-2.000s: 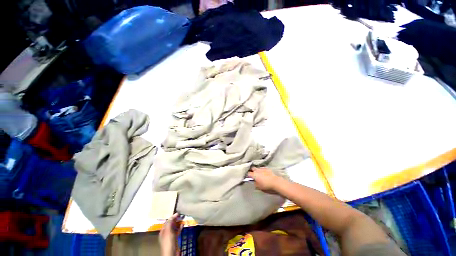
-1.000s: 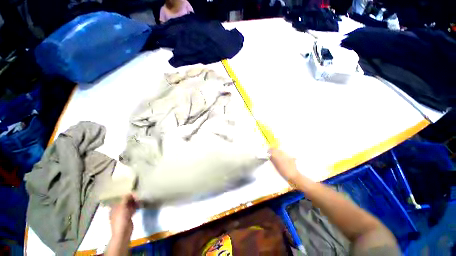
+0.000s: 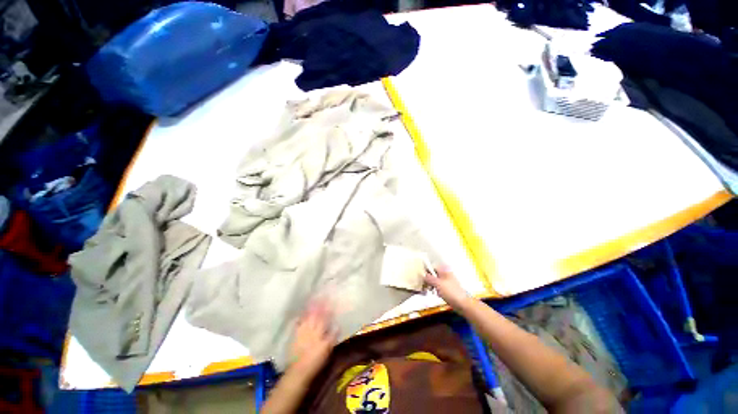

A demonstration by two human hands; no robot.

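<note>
The beige garment piece (image 3: 283,251) lies spread toward me, with its far part heaped in folds. My left hand (image 3: 314,335) is slightly blurred and rests on the cloth near the table's front edge, fingers apart. My right hand (image 3: 433,279) grips the tan card template (image 3: 402,268) at its right edge; the card lies over the right part of the cloth. A thin white stick (image 3: 430,266) shows at the right fingers.
A darker beige jacket section (image 3: 133,275) lies at the left table edge. A blue plastic-wrapped bundle (image 3: 178,57), dark cloth (image 3: 348,44) and a white basket (image 3: 576,90) are at the far side. Blue crates (image 3: 639,323) stand below the front edge.
The near cloth has been opened out and now lies flatter toward the left. The card has passed from my left hand to my right. My left hand has moved right, onto the cloth.
</note>
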